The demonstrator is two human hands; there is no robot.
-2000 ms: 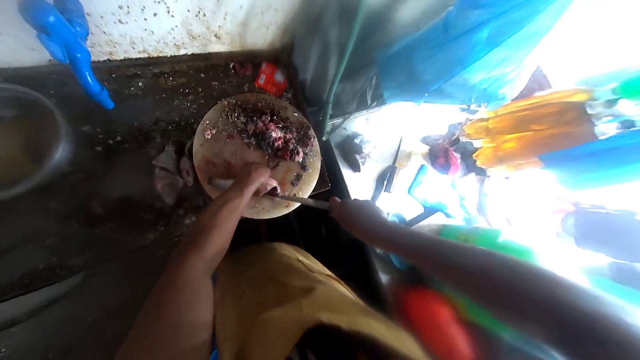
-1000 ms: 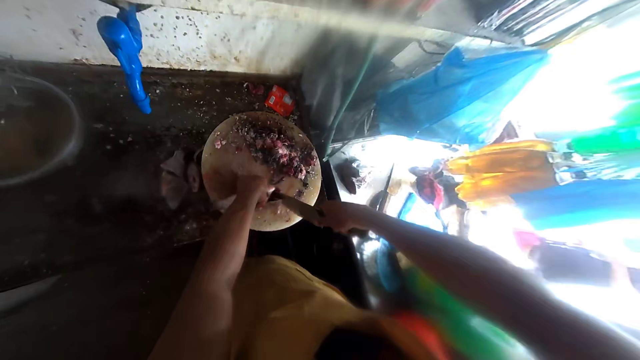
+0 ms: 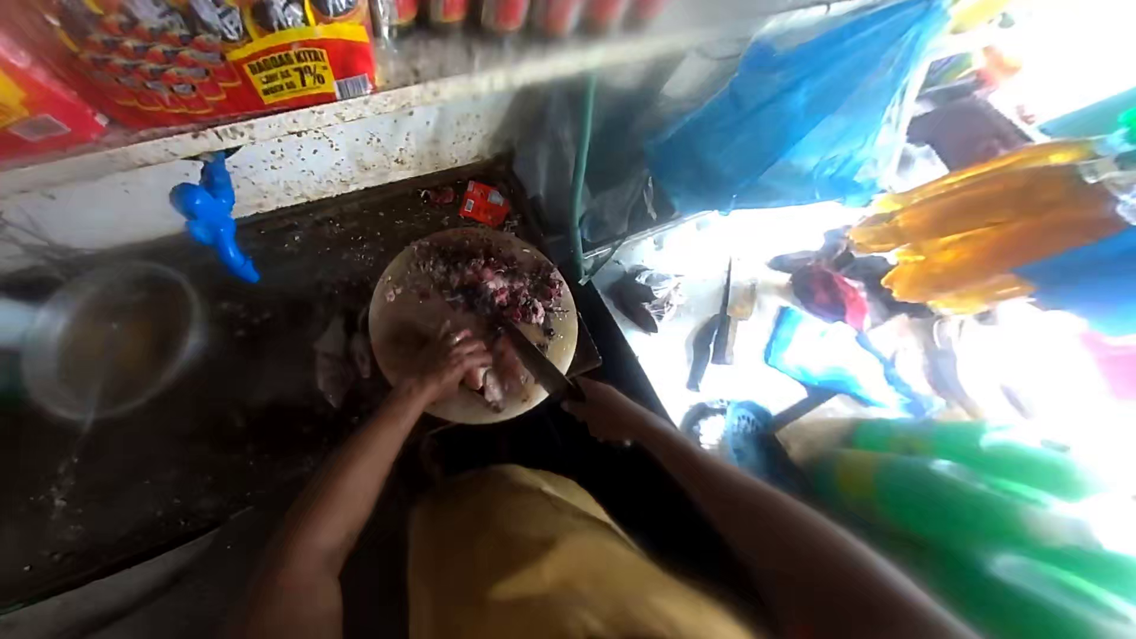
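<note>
A round chopping board (image 3: 399, 311) lies on the dark counter, with a heap of chopped meat (image 3: 497, 284) across its far part. My left hand (image 3: 448, 362) rests low on the board, its fingers at a pale piece of raw meat (image 3: 493, 386); whether they grip it is unclear. A ring shows on one finger. My right hand (image 3: 603, 410) is closed on the handle of a broad-bladed knife (image 3: 540, 362). The blade slants over the board to the right of my left hand, its tip close to the chopped heap.
Left on the counter are a round basin (image 3: 115, 342) and greyish pieces, perhaps meat (image 3: 337, 359). A blue tap (image 3: 213, 217) juts from the wall; a red packet (image 3: 485, 204) lies behind the board. Packaged goods (image 3: 266, 62) line the shelf above. More knives (image 3: 723, 319) lie at right.
The view has tilted up, bringing in the shelf. The knife, earlier low on the board beside my left hand, now points up toward the heap. The left fingers have spread, with pale meat showing beside them.
</note>
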